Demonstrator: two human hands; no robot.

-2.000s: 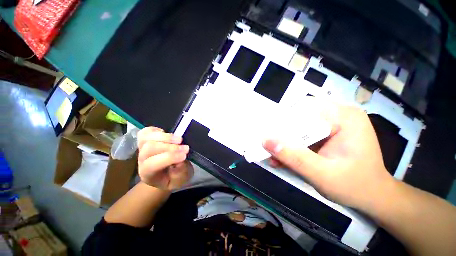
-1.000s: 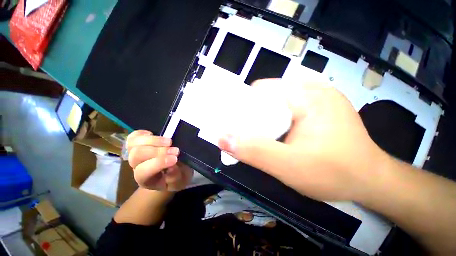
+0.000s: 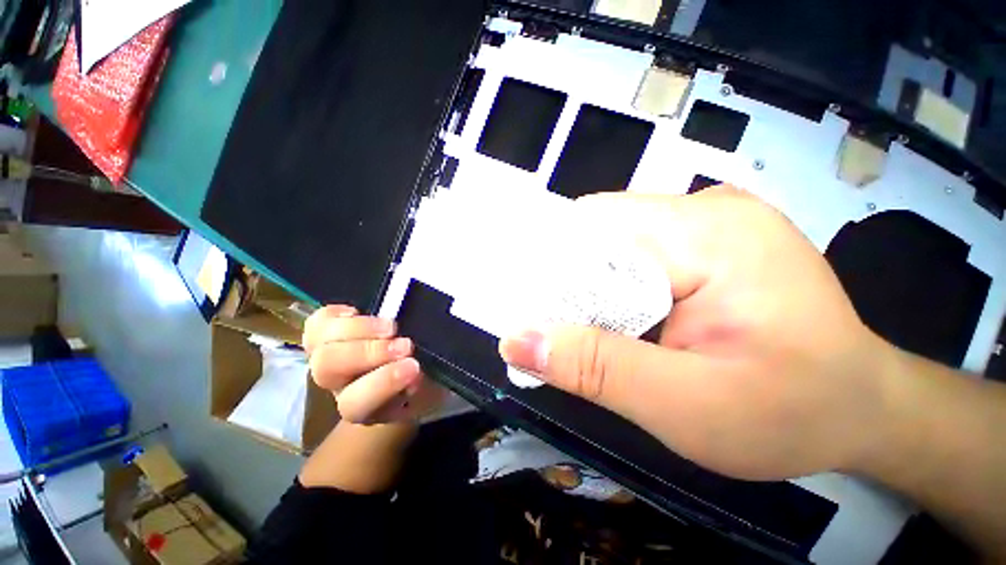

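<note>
An open laptop shell with a black rim lies tilted in view. A white sheet with square black openings and one round opening covers its inside. My left hand grips the shell's near-left corner, fingertips over the rim. My right hand is over the middle of the sheet and holds a white, round-ended item with small print, perhaps a small bottle. A pale tip shows under my right thumb. The palm hides part of the sheet, and glare blurs the item's far side.
A black mat lies on the green bench. A red bubble-wrap packet with a white paper is at the upper left. The dark cover section lies beyond the sheet. Below the bench are an open carton and a blue box.
My right hand, with the white item, has moved left across the sheet since the first frame; the item's printed side now shows. My left hand keeps its grip. The view has shifted.
</note>
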